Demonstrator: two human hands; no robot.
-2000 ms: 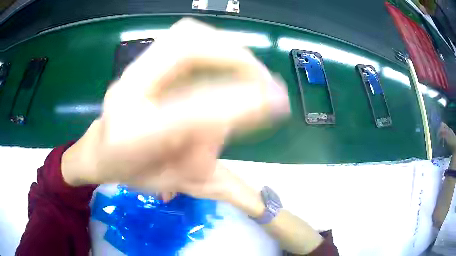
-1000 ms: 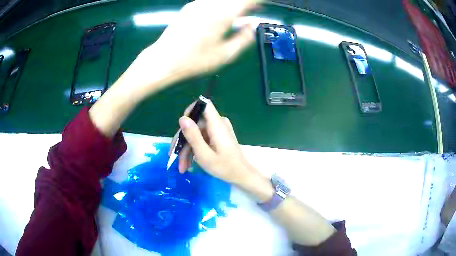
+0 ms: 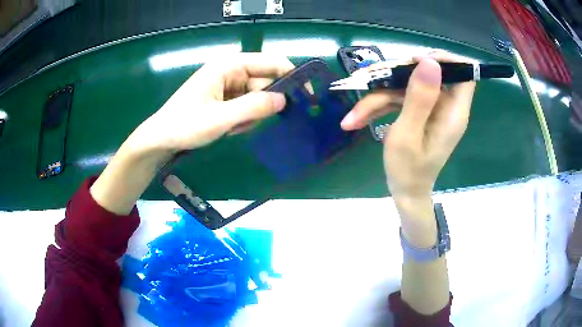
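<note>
My left hand (image 3: 220, 102) grips a dark phone middle frame (image 3: 214, 217) by its upper part and holds it tilted above the belt. A dark blue film patch (image 3: 290, 137) lies across the frame's upper part. My right hand (image 3: 424, 121) holds a black pen-like tool (image 3: 440, 74), its silver tip pointing left near the frame's top end. Whether the right fingers touch the film cannot be told. A shiny blue film pile (image 3: 198, 274) lies below on the white covering.
Another frame (image 3: 54, 131) lies on the green belt (image 3: 115, 128) at left. A further frame (image 3: 360, 57) lies partly hidden behind my right hand. White bench covering (image 3: 344, 255) runs along the near edge. Red trays or a rack (image 3: 533, 41) stand at far upper right.
My left hand has come back from over the belt and now holds a frame. My right hand has risen from the film pile to the frame's top end, its tool tip now pointing left.
</note>
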